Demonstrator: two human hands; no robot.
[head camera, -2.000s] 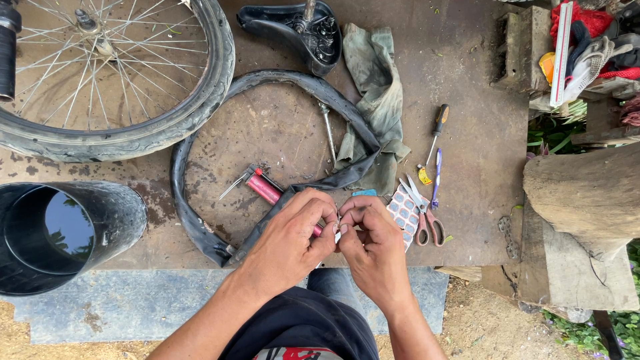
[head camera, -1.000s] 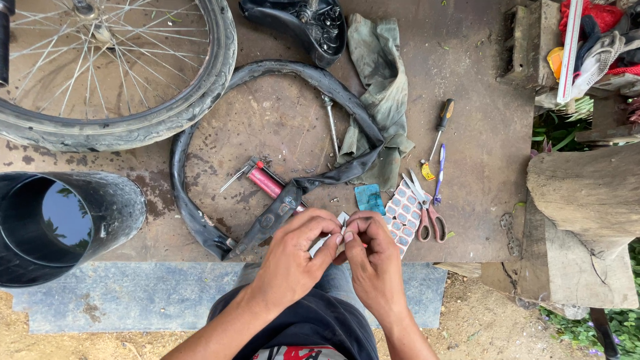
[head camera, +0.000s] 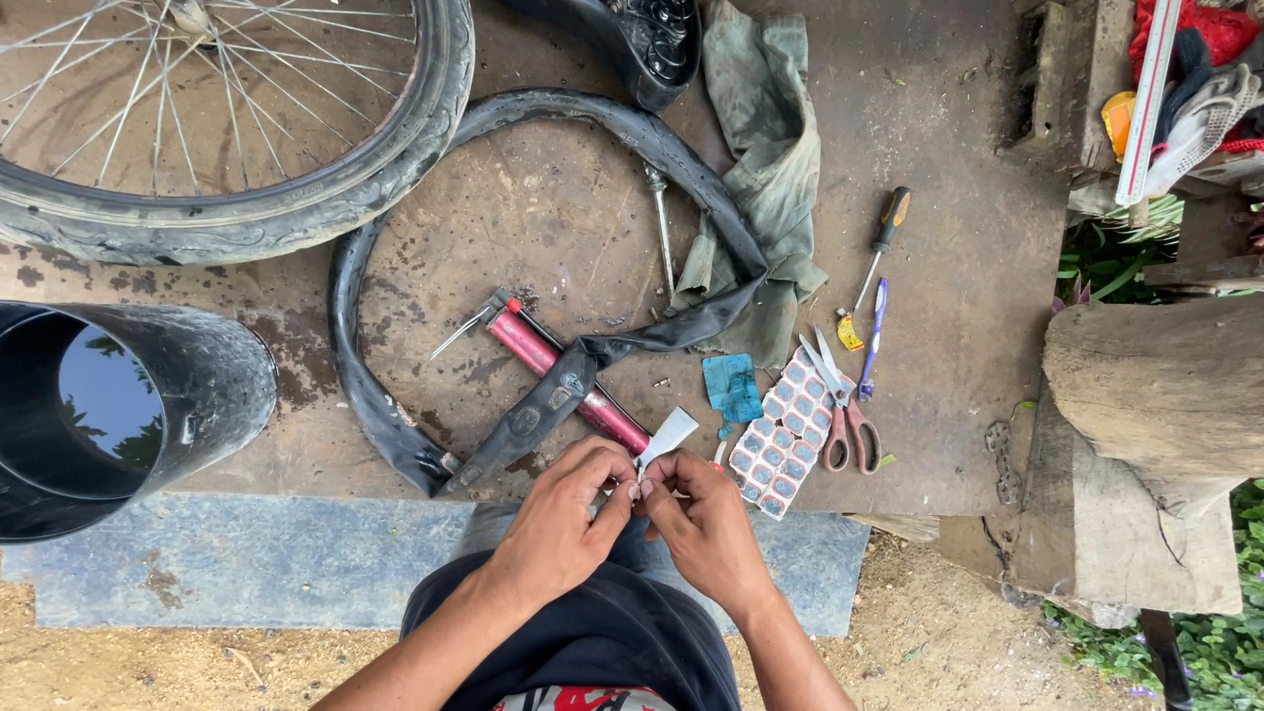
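My left hand (head camera: 578, 513) and my right hand (head camera: 699, 513) meet at the fingertips around the narrow end of a small whitish tube (head camera: 670, 432), whose flat end points up and right. A black bicycle inner tube (head camera: 348, 296) loops on the metal tabletop, its flattened part lying across a red hand pump (head camera: 528, 346) just beyond my left hand. To the right of my hands are a sheet of tire patches (head camera: 782, 434), scissors (head camera: 839, 405) lying partly on it, and a blue square piece (head camera: 732, 385).
A bicycle wheel (head camera: 365, 212) lies upper left, above a black bucket of water (head camera: 212, 385). A bicycle saddle (head camera: 652, 59), grey-green cloth (head camera: 770, 128), metal rod (head camera: 662, 232), screwdriver (head camera: 891, 217) and purple toothbrush (head camera: 874, 341) lie farther up. A wooden block (head camera: 1150, 385) stands right.
The flat end of the small tube now shows beyond my fingers, pointing up and right. The blue square piece, largely hidden by my hands at first, is in full view.
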